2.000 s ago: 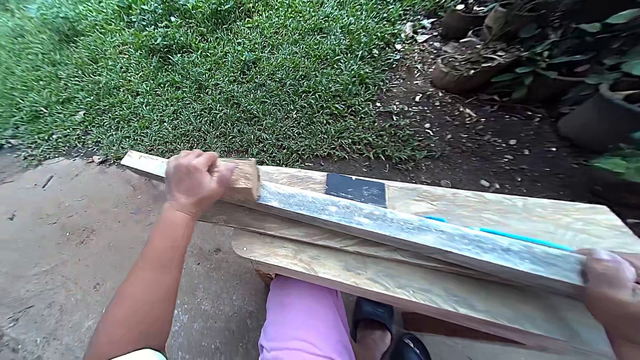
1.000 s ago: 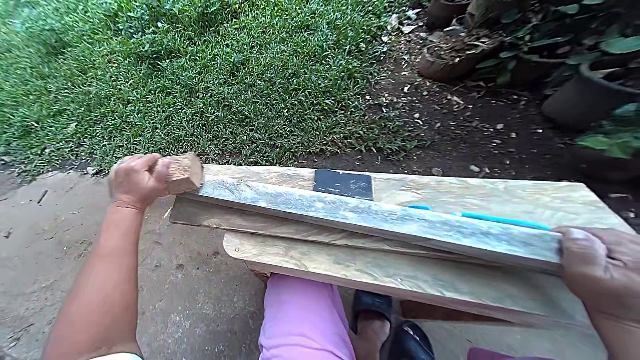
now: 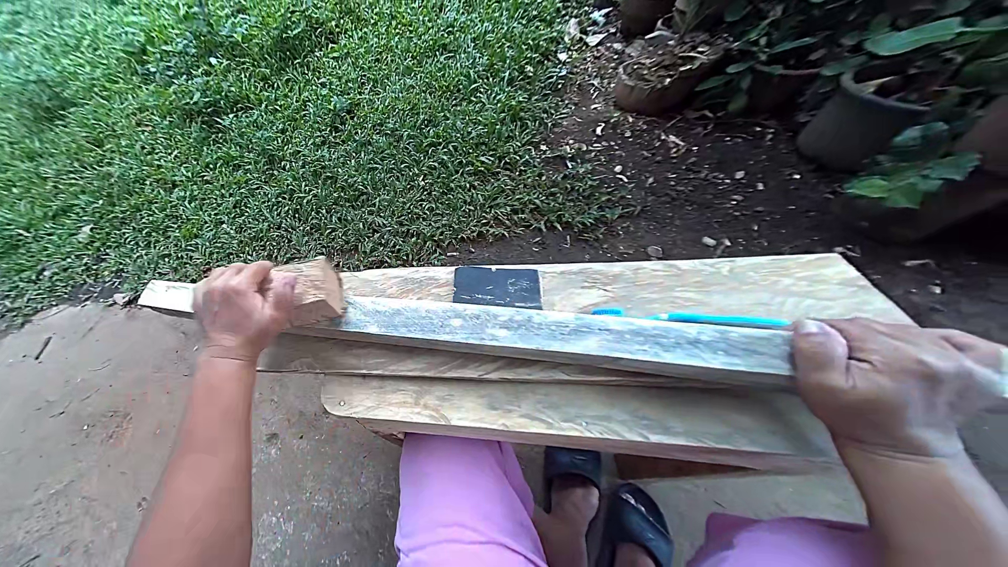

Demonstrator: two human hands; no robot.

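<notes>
A long, narrow wooden board (image 3: 551,335) with a greyish, dusty face lies slantwise over wider planks. Near its left end my left hand (image 3: 244,307) grips a wooden block (image 3: 311,291), which rests against the board's upper face. My right hand (image 3: 882,378) is closed around the board's right end, thumb on top. Behind the board, a dark rectangular piece (image 3: 498,287) and a blue toothbrush (image 3: 720,320) lie on the pale wooden bench top (image 3: 709,283). The board hides part of both planks below.
A plank with a rounded corner (image 3: 583,409) juts out above my knees. Concrete ground (image 3: 71,425) is at the left, grass (image 3: 315,134) beyond. Potted plants (image 3: 858,118) stand on dark soil at the back right. My sandalled feet are under the bench.
Between the earlier frames my left hand moved with the block to the board's left end; now it is further along the board again, with the board's tip showing beyond it.
</notes>
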